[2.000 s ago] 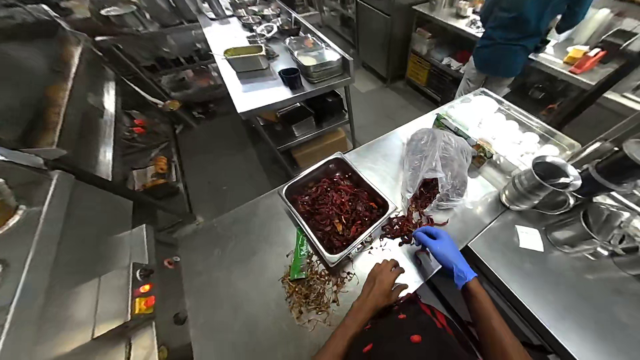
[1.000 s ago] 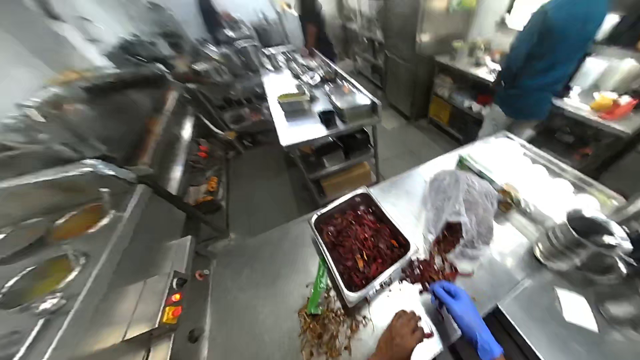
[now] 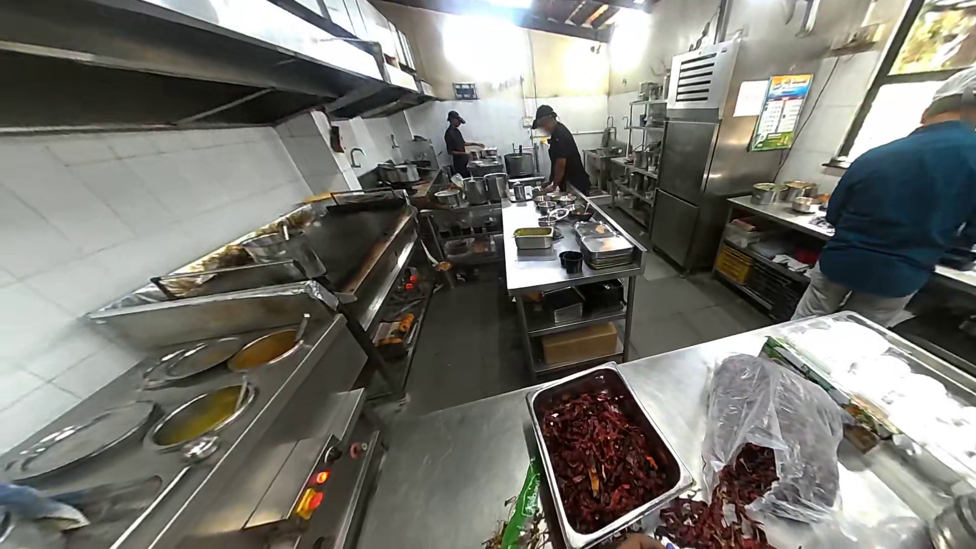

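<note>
Dark red dried chillies (image 3: 602, 457) fill a rectangular steel pan (image 3: 543, 435) on the steel worktable. To its right, a clear plastic bag (image 3: 774, 427) lies with its mouth toward me, and more dried chillies (image 3: 717, 522) spill from it onto the table. Only a sliver of my left hand (image 3: 639, 542) shows at the bottom edge, by the pan's near corner. A bit of blue at that edge beside it is the glove of my right hand (image 3: 669, 545). What either hand holds is hidden. A green packet (image 3: 524, 499) and chilli stems (image 3: 499, 534) lie left of the pan.
A lidded tray of white items (image 3: 862, 351) stands at right. Beyond are a steel table (image 3: 526, 268) with containers, a person in a blue shirt (image 3: 900, 206), and two people farther back. At left, a counter holds pots of food (image 3: 200, 415) beside a control panel with lit switches (image 3: 311, 499).
The view has swung up and left. Both hands, seen earlier over the table near the loose chillies, are now almost wholly below the bottom edge.
</note>
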